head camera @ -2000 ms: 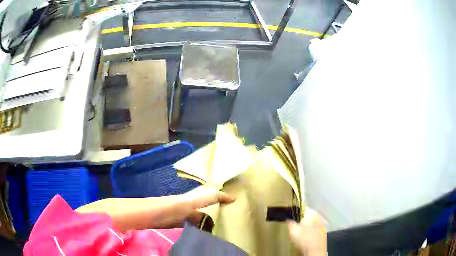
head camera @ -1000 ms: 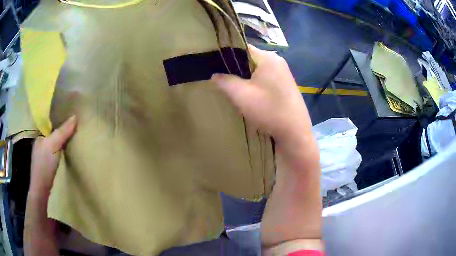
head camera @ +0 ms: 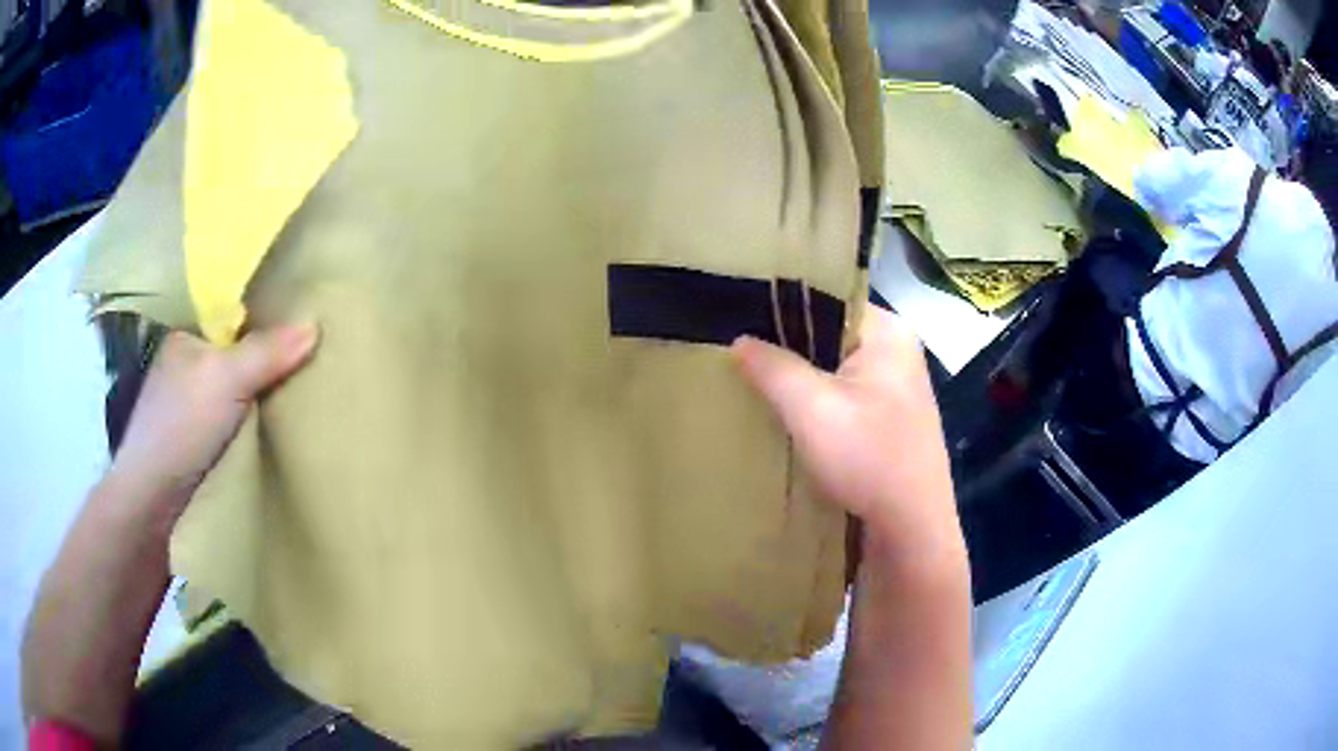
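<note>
A stack of large tan panels (head camera: 470,382) hangs upright close in front of me, held between both hands. A black strip (head camera: 690,304) lies across the front panel near its right edge. A yellow flap (head camera: 264,147) shows at the upper left. My left hand (head camera: 206,389) grips the left edge with the thumb on the front. My right hand (head camera: 866,418) grips the right edge, its thumb just below the black strip. The fingers behind the panels are hidden.
Another pile of tan panels (head camera: 976,184) lies at the upper right. Beside it are a yellow piece (head camera: 1108,144) and a person in white with dark straps (head camera: 1233,308). White surfaces lie at lower right (head camera: 1189,587) and left. A blue crate (head camera: 88,118) is upper left.
The view has swung to the right, bringing the other panel pile and the person in white nearer. Both hands still hold the stack, which sits slightly further right and lower in view.
</note>
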